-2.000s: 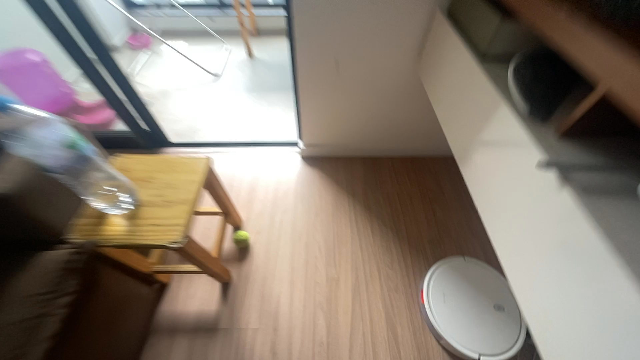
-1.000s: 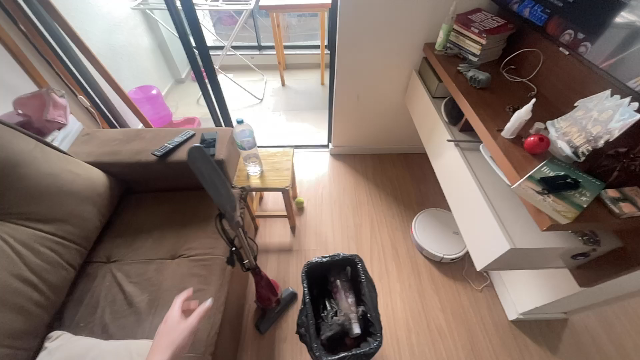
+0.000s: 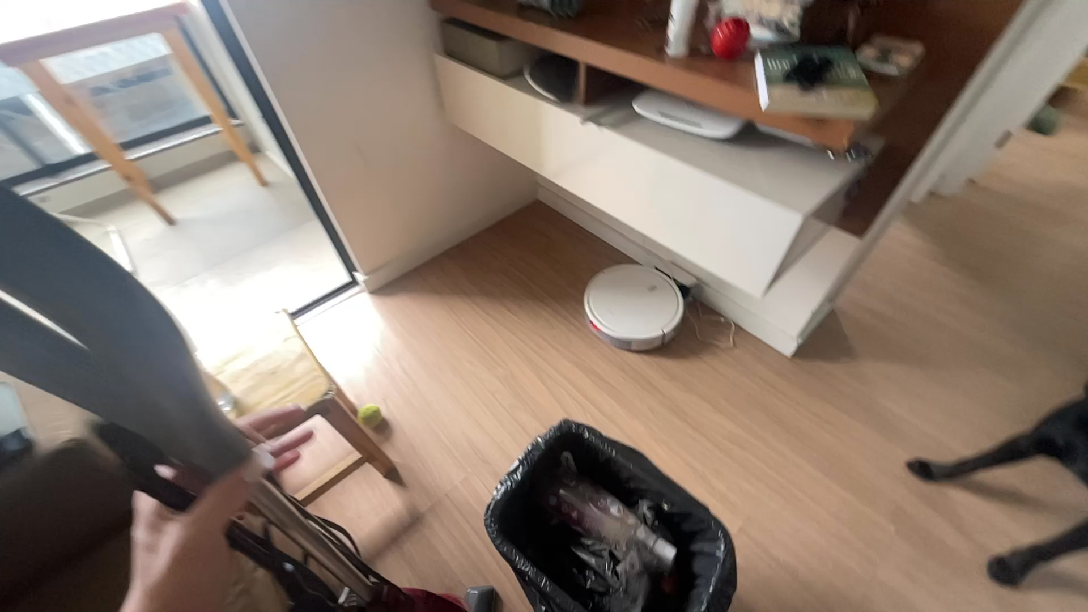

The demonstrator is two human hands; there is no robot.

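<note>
At the left stands a stick vacuum cleaner [image 3: 161,357] with a grey handle, a metal tube and dark cords. My left hand [image 3: 191,531] is around it just below the grey part, thumb side on the left and some fingers loosely spread on the right. Motion blur hides the exact contact. My right hand is not in view. To the right of the vacuum is a bin lined with a black bag [image 3: 608,442], holding a crumpled clear plastic package [image 3: 603,518]. Behind my fingers is a wooden stool [image 3: 263,365], with a yellow-green ball [image 3: 370,416] beside its leg.
A white robot vacuum [image 3: 633,304] sits on the wood floor below a floating white cabinet [image 3: 629,187]. The wooden shelf above holds a red ball [image 3: 729,38] and a book [image 3: 816,81]. A black animal's legs [image 3: 1041,442] show at right. A sofa [image 3: 51,527] is at lower left.
My left hand, apart from the vacuum cleaner one second ago, is now around it below the handle. The view has turned right. The black animal's legs have come into view.
</note>
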